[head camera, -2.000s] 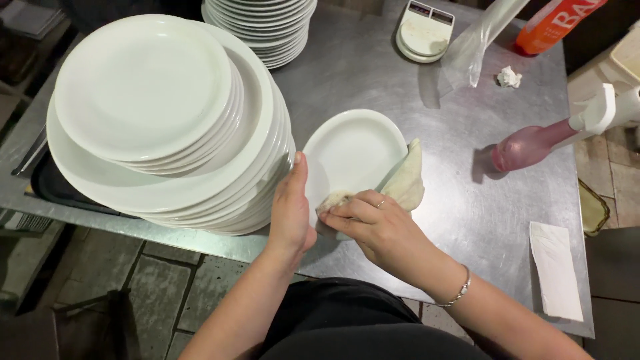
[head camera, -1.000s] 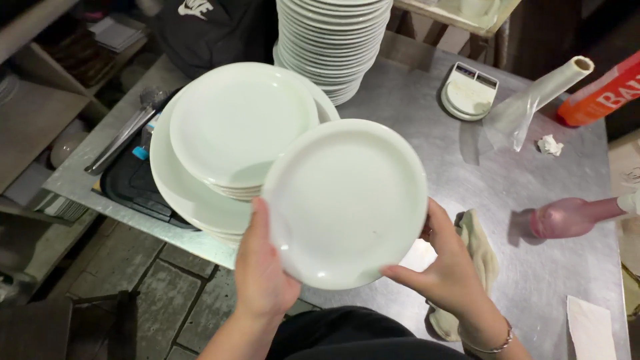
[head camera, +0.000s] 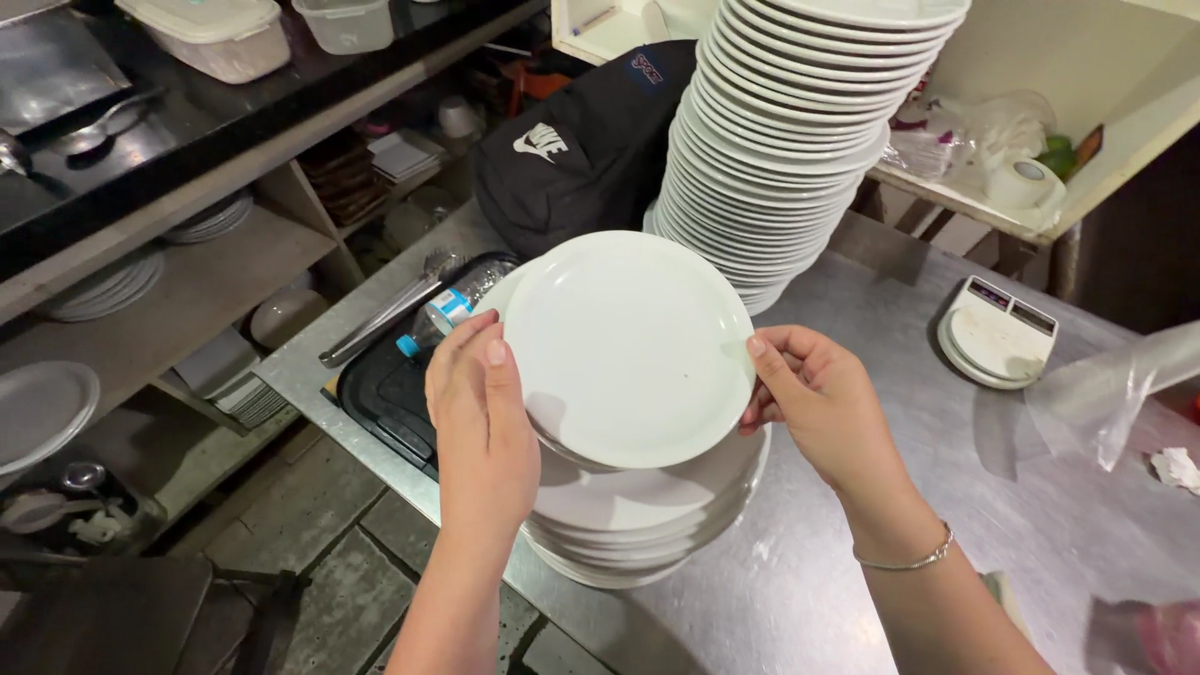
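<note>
A round white plate (head camera: 628, 352) lies between my two hands, over a short pile of plates. My left hand (head camera: 483, 422) is at its left edge, the thumb against the rim. At the right rim, my right hand (head camera: 811, 403) has its thumb on top and its fingers curled below. Whether the plate rests on the pile or is held just above it, I cannot tell. Under it, larger white plates (head camera: 647, 562) are stacked on the steel table. A tall stack of white plates (head camera: 769, 159) rises right behind. Part of a cloth (head camera: 1003, 600) shows beside my right forearm.
On the steel table (head camera: 844, 525) are a digital kitchen scale (head camera: 998, 333), crumpled paper (head camera: 1177, 469) and a black tray (head camera: 384, 394) with a plastic bottle (head camera: 441, 314). Metal tongs (head camera: 384, 319) lie near the left edge. A black bag (head camera: 572, 150) sits behind. Shelves (head camera: 234, 281) hold more plates at left.
Two seconds ago my right hand pressed a cloth on a plate at the table; a second ago both hands held a plate up. Now the plate is over the pile. The view has swung left.
</note>
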